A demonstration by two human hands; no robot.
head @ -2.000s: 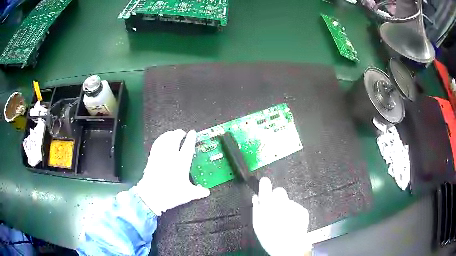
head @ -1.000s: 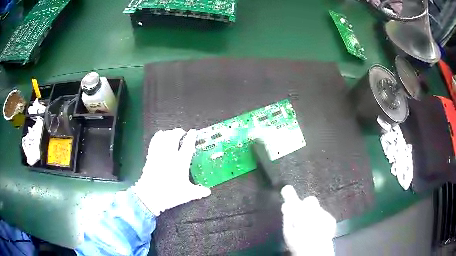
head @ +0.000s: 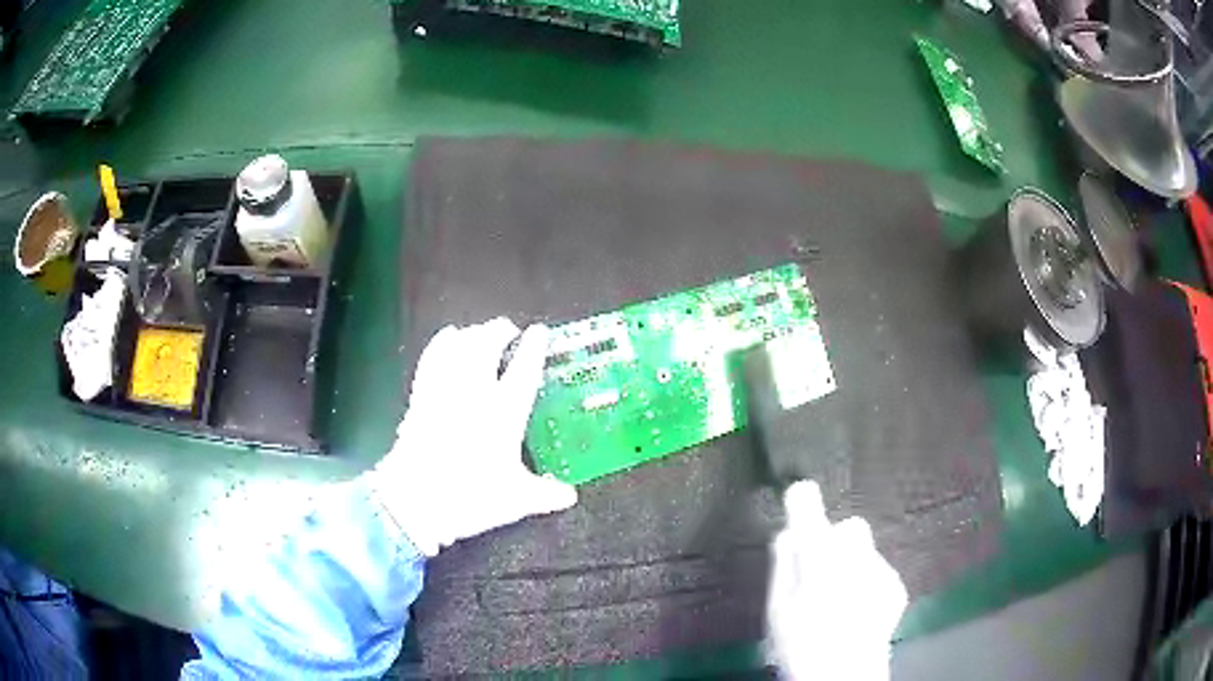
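A green circuit board (head: 645, 399) lies tilted on the dark foam mat (head: 599, 213), its flatter side with small parts facing up. My left hand (head: 466, 432), in a white glove, holds the board's left end between thumb and fingers. My right hand (head: 831, 579), also gloved in white, grips a black brush (head: 772, 419) by its handle. The brush is blurred; its far end is over the right part of the board. Whether the bristles touch the board cannot be seen.
A black divided tray (head: 270, 428) with a white bottle (head: 279, 220) and yellow sponge (head: 166, 369) stands left. A small pot (head: 48, 237) is beside it. A metal can (head: 1044, 266) and crumpled cloth (head: 1068, 432) are right. Large green panels (head: 559, 13) and a small board (head: 960, 107) lie beyond.
My right hand and the brush have moved right along the board, from its left half to its right part. My left hand still holds the left end. The view has shifted slightly.
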